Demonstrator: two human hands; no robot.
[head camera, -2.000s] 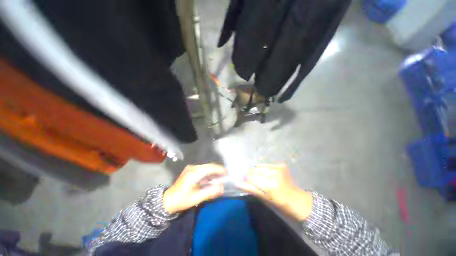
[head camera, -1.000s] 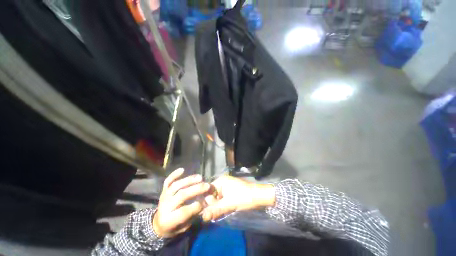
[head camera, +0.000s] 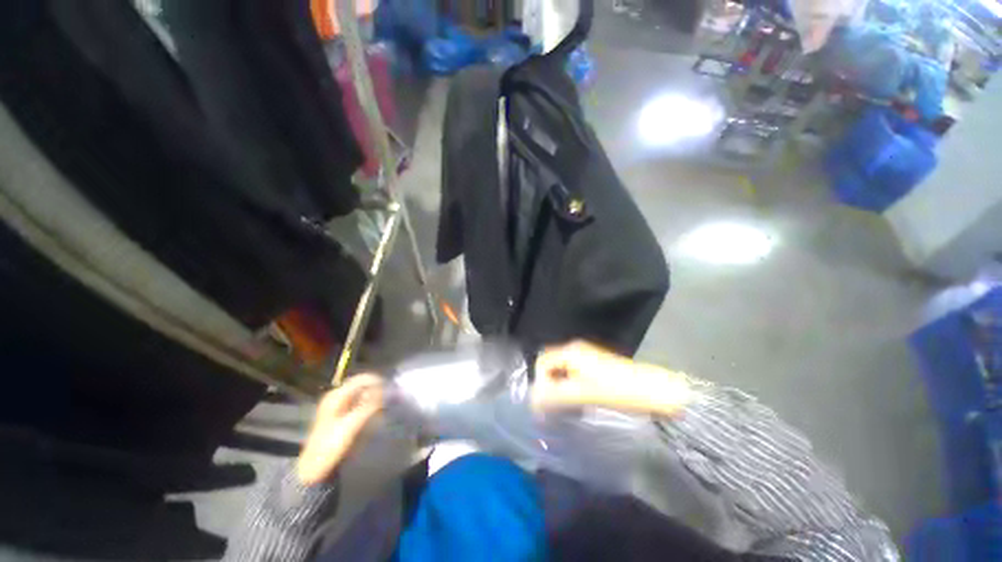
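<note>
A clear, shiny plastic bag (head camera: 467, 384) is stretched between my two hands, low in the middle of the view. It is blurred, and its lower part trails toward my right forearm. My left hand (head camera: 342, 423) grips its left side with fingers curled. My right hand (head camera: 599, 381) grips its right side, blurred by motion. A black jacket (head camera: 604, 236) hangs upright just beyond my hands, with a dark hook above its collar and a gold-coloured button at the front. The bag overlaps the view of the jacket's lower edge; I cannot tell if they touch.
Dark garments (head camera: 165, 263) hang in a row close on the left. A thin metal rail frame (head camera: 370, 280) stands between them and the jacket. Blue crates (head camera: 956, 384) are at the right edge. A blue bin or bag (head camera: 882, 159) stands on the grey floor (head camera: 780, 318) at upper right.
My hands were close together and have moved apart, with the clear bag now spread between them. The view has tilted up from the floor, so the jacket shows up to its hook.
</note>
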